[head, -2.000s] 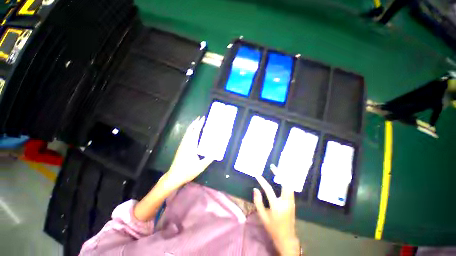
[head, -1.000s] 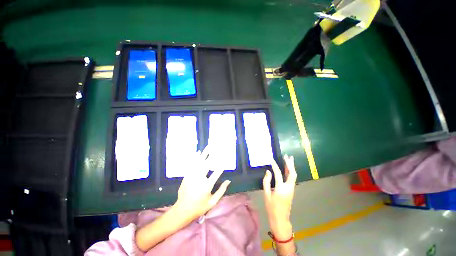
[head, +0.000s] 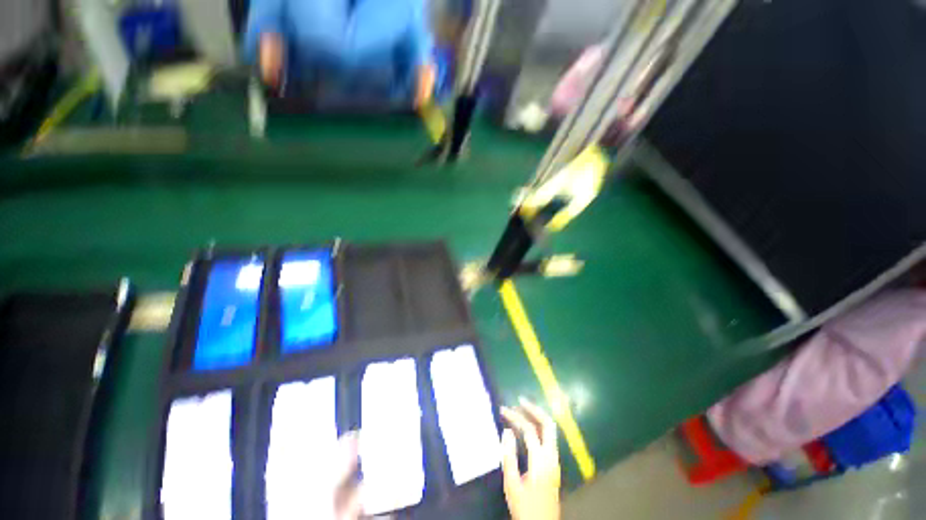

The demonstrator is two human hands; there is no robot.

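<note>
The black phone tray [head: 350, 355] lies on the green mat in front of me, tilted in view and cut off by the bottom edge. Its back row holds two blue-lit phones [head: 227, 313] at the left and two bare pockets at the right. Its front row holds several white-lit phones [head: 390, 435]. My left hand [head: 348, 477] is blurred and cut off by the bottom edge, between the two middle white phones. My right hand [head: 530, 462] is by the tray's right edge beside the rightmost white phone, fingers apart, holding nothing visible.
A dark side tray [head: 51, 386] lies at the left. A black stand [head: 511, 247] with yellow on top stands right of the tray, by yellow tape [head: 548, 376]. A large black board [head: 802, 142] and a pink sleeve [head: 833, 376] are at the right. A blue-clad person [head: 350, 46] is across.
The view has tipped up, bringing the far person and framing in and shifting the tray lower. My left hand is now mostly out of the picture. My right hand remains near the rightmost phone.
</note>
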